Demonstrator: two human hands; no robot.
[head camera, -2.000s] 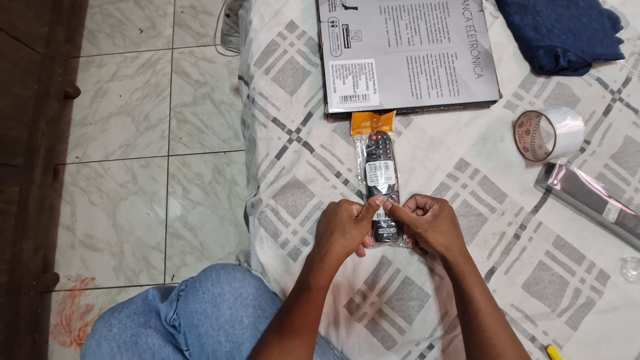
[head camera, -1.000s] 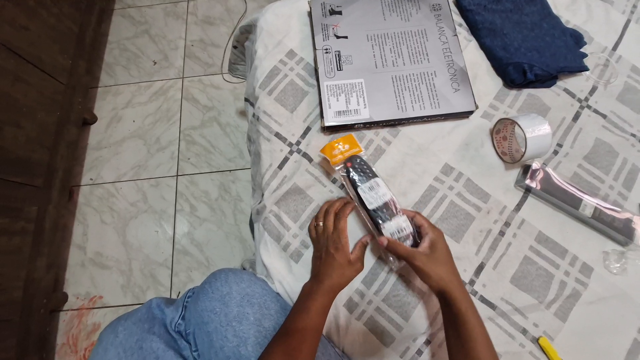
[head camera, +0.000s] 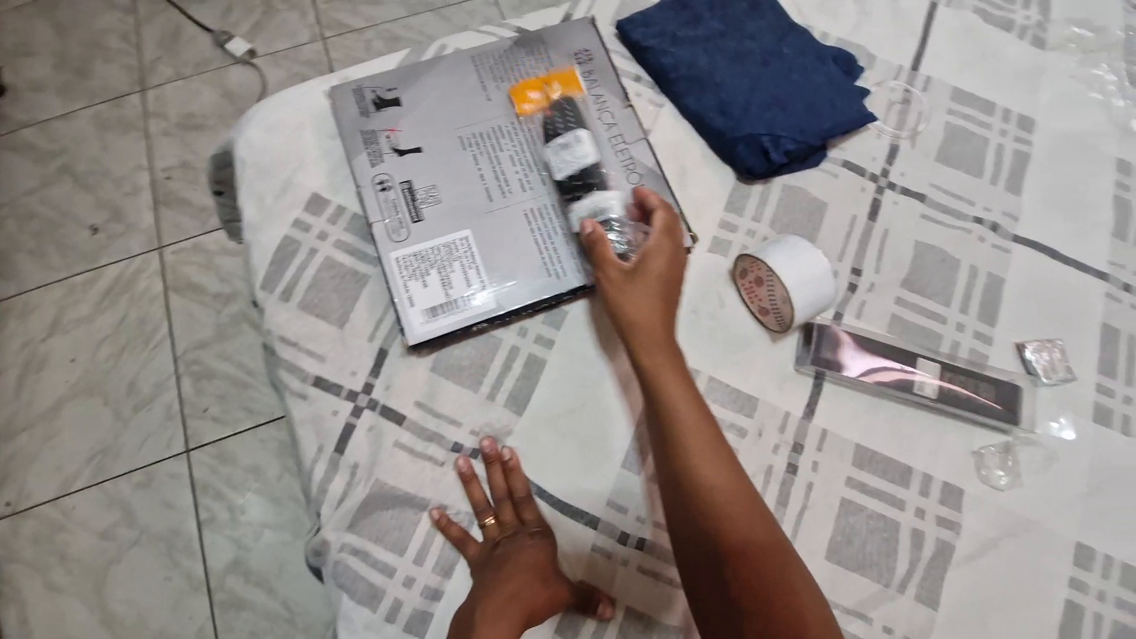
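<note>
My right hand (head camera: 643, 266) grips the lower end of a black remote control in clear plastic packaging (head camera: 581, 182) with an orange top. The package is over the grey box of an electronic scale (head camera: 444, 160), its printed face up; whether it rests on the box cannot be told. My left hand (head camera: 510, 550), a ring on one finger, lies palm down with fingers spread on the checked cloth (head camera: 550, 390), holding nothing.
Right of the box lie a folded dark blue cloth (head camera: 745, 80), a roll of white tape (head camera: 790, 280) and a dark strip-shaped item in a clear case (head camera: 914, 373). A small silvery packet (head camera: 1047, 361) and crumpled clear plastic (head camera: 998, 466) are at the right. Floor tiles (head camera: 80, 355) show at the left.
My right hand has carried the packaged remote up from the cloth to over the box. My left hand, beside the package earlier, is now spread flat on the cloth. The view has shifted.
</note>
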